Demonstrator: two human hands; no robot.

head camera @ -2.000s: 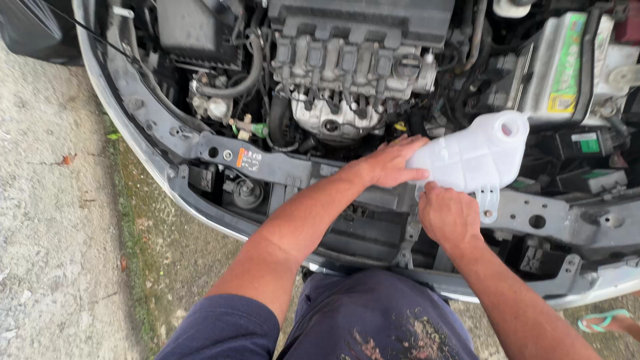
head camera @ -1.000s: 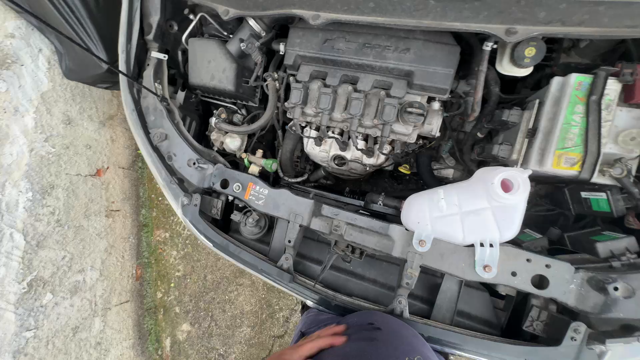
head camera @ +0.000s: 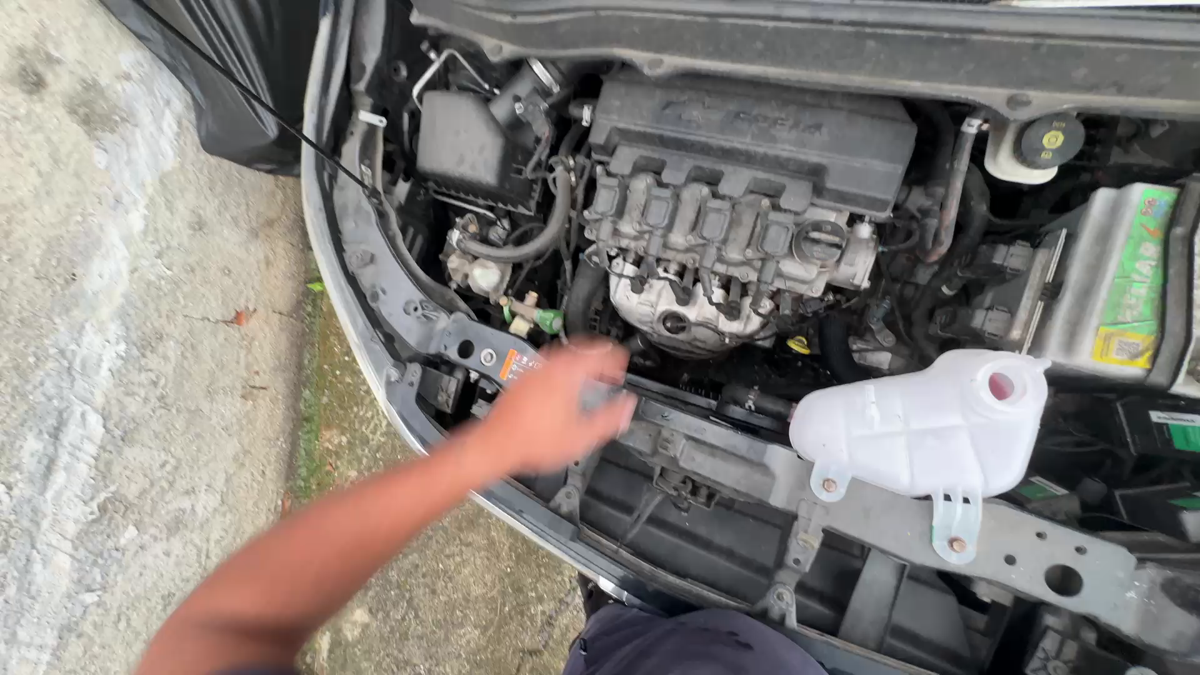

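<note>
My left hand (head camera: 562,405), blurred by motion, is over the radiator support panel (head camera: 750,469) at the front of the engine bay. Something dark shows between its thumb and fingers, but whether the hand holds it is unclear. To its right, a white plastic coolant reservoir (head camera: 909,422) sits on the panel, its neck uncapped with pink inside. Two bracket tabs of the reservoir lie on the panel, each with a bolt head in it. A green and tan connector or valve (head camera: 532,317) is just above the hand. My right hand is out of view.
Behind the panel are the engine cover (head camera: 750,141), the oil filler cap (head camera: 818,242) and the air filter box (head camera: 459,141). A brake fluid reservoir (head camera: 1031,150) and a battery (head camera: 1116,281) stand at the right. A black sheet (head camera: 253,75) hangs at upper left, over concrete ground.
Two seconds ago both hands were at the reservoir; now neither touches it. My left hand has risen from the lower edge to over the panel, left of the reservoir.
</note>
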